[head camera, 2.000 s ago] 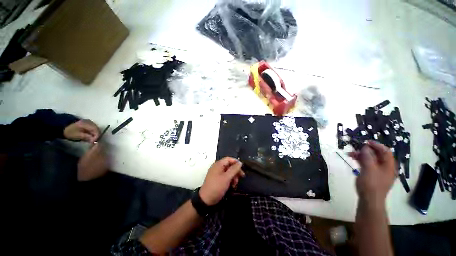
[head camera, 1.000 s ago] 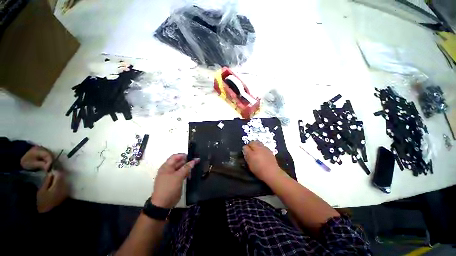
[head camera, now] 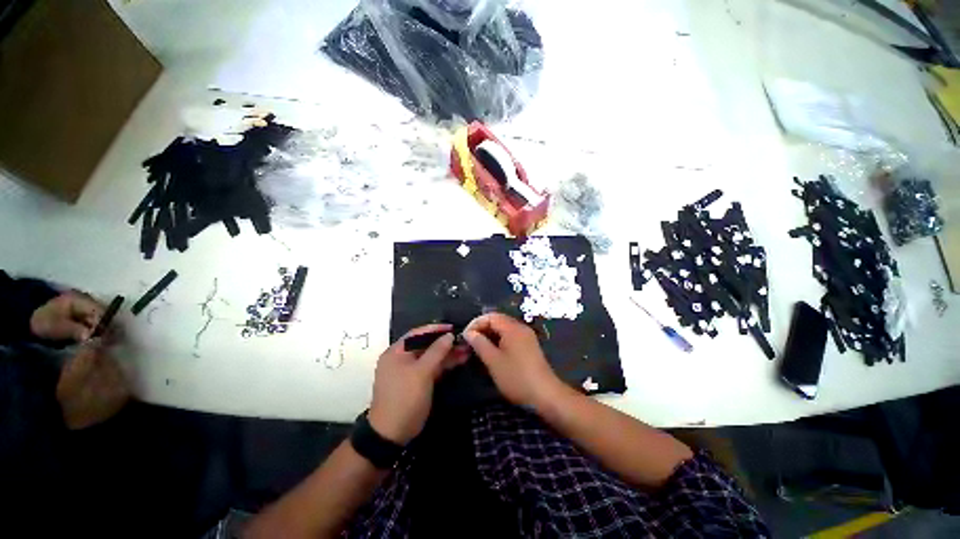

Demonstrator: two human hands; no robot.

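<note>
My left hand (head camera: 413,371) holds a black strap tab (head camera: 427,340) above the front of the black mat (head camera: 426,290). My right hand (head camera: 507,356) meets it at the tab's right end, with thumb and finger pinched there. A tiny pale spot shows between the fingertips; whether it is a white piece in the right fingers is too small to tell. A pile of white pieces (head camera: 547,278) lies on the mat's right part. Two heaps of black tabs with white dots (head camera: 716,263) lie right of the mat.
A red and yellow tape dispenser (head camera: 501,181) stands behind the mat. A pen (head camera: 674,335) and a phone (head camera: 805,351) lie right. Plain black tabs (head camera: 205,187) and small rings (head camera: 268,307) lie left. A neighbour's hands (head camera: 79,335) hold a tab. A plastic bag (head camera: 442,58) lies behind.
My right hand has left the white pile and come to my left hand. My left hand has moved right with the black tab, now held level above the mat.
</note>
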